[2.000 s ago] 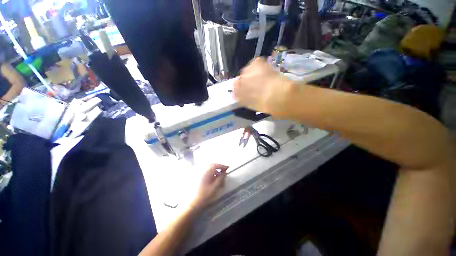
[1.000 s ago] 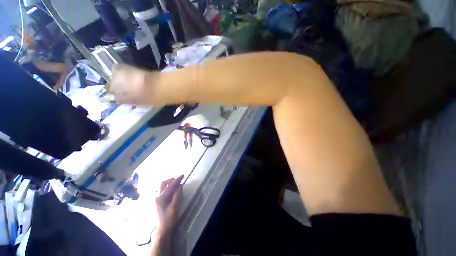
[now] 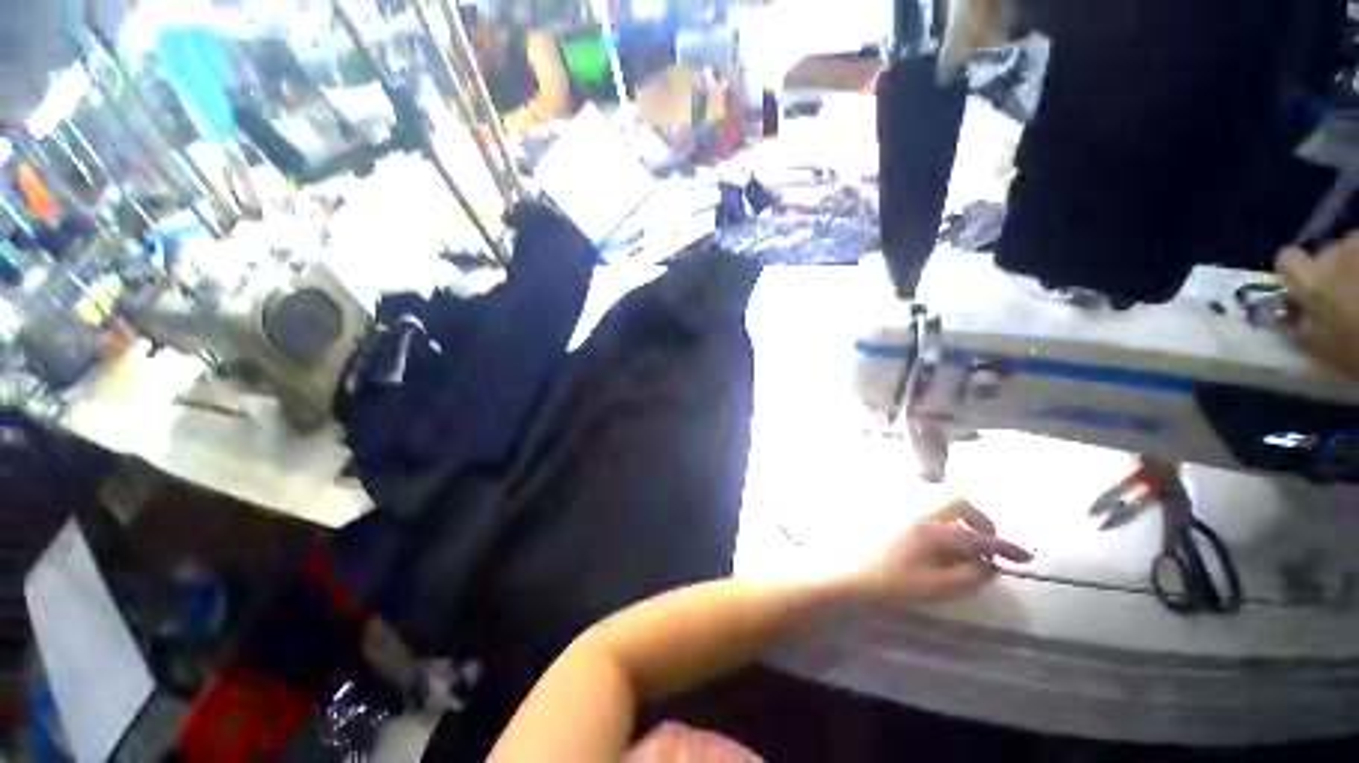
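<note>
The white sewing machine head (image 3: 1073, 395), with a blue stripe, stands at the right. My left hand (image 3: 939, 555) rests on the white table (image 3: 797, 447) in front of the needle area, fingers apart, with nothing visible in it. My right hand (image 3: 1323, 306) is cut off by the right edge, at the top of the machine head; its grip is unclear. The orange-handled snips (image 3: 1136, 492) lie beside the black-handled shears (image 3: 1195, 570), right of my left hand. Dark cloth panels (image 3: 634, 447) drape left of the needle area. Lamp glare hides the needle and any thread.
Black cloth (image 3: 1118, 149) hangs above and behind the machine head. A narrow dark piece (image 3: 912, 179) hangs left of it. Another machine (image 3: 298, 336) stands at the left. A red basket (image 3: 246, 713) is at the lower left. A person's arm (image 3: 546, 75) shows at the back.
The view has swung left, bringing the dark panels and the other machine into view. My right hand now shows only at the right edge. My left hand remains on the table.
</note>
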